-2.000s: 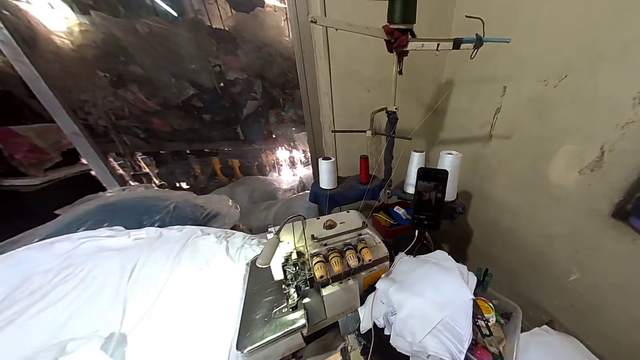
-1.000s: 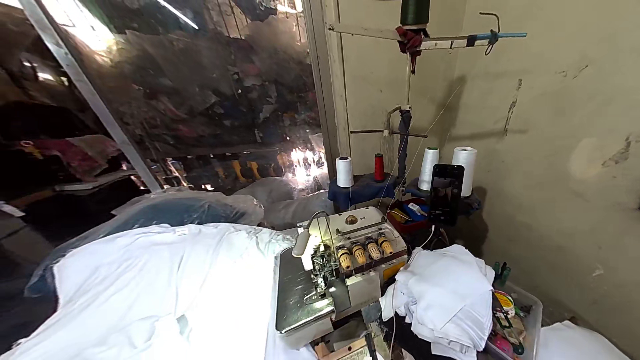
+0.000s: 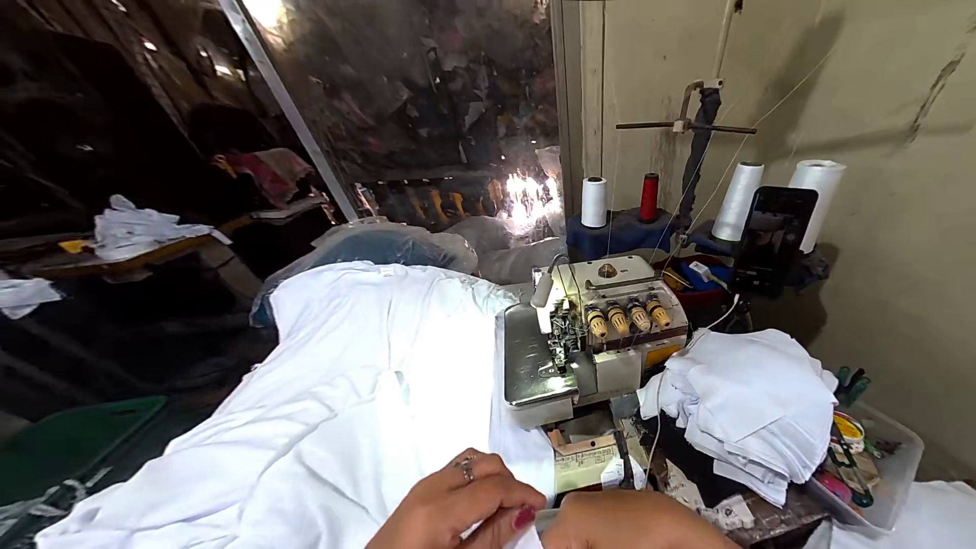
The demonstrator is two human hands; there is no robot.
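At the bottom centre, my left hand (image 3: 465, 503), with a ring and painted nails, pinches a piece of white fabric (image 3: 524, 536). My right hand (image 3: 625, 522) is close beside it at the same piece; its fingertips are hidden, so its grip cannot be made out. Beyond my hands stands an overlock sewing machine (image 3: 625, 282) with several tension dials and a metal work plate (image 3: 534, 354). A large spread of white fabric (image 3: 366, 381) lies to the left of the machine.
A stack of white cut fabric (image 3: 755, 389) sits right of the machine, beside a plastic bin (image 3: 900, 488) of small tools. Behind stand thread cones (image 3: 594, 202) and a phone (image 3: 774, 240) held upright. A green container (image 3: 91, 435) is at the lower left.
Both hands have come into view at the bottom, with a piece of white fabric between them. The view has turned left and downward.
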